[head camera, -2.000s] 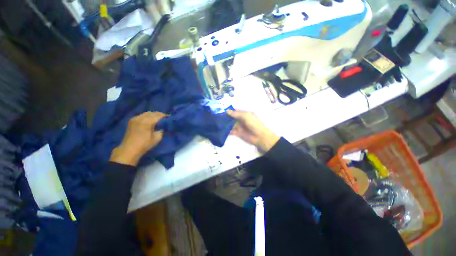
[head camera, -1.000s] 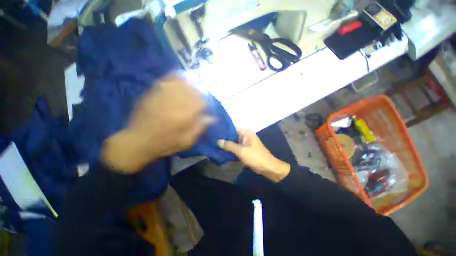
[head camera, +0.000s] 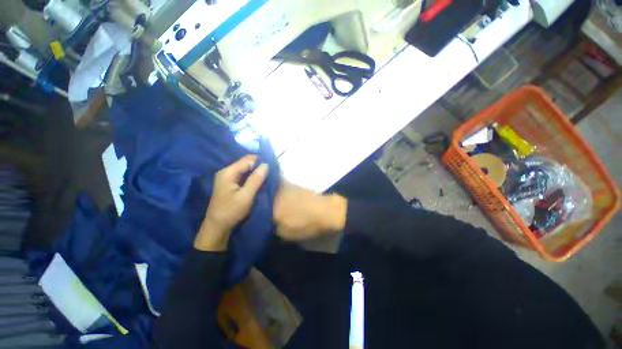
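Observation:
A navy garment piece (head camera: 167, 160) lies left of and under the sewing machine head (head camera: 218, 75) and hangs off the table's left front. My left hand (head camera: 232, 198) pinches a fold of it between thumb and fingertips, just below the needle area. The presser foot and needle are lost in the lamp glare (head camera: 247, 133). My right hand (head camera: 308, 215) is blurred at the garment's right edge near the table's front edge; its fingers are bent and its grip on the cloth is not clear.
Black-handled scissors (head camera: 344, 71) and a small reddish tool (head camera: 318, 82) lie under the machine arm. A black block with a red patch (head camera: 443, 24) is at the table's right. An orange basket (head camera: 477, 177) stands below right. Pale strips (head camera: 76, 292) lie on navy cloth at lower left.
The view has shifted and turned. My left hand has come from above the cloth to a pinch near the needle. My right hand has moved left, close beside it.

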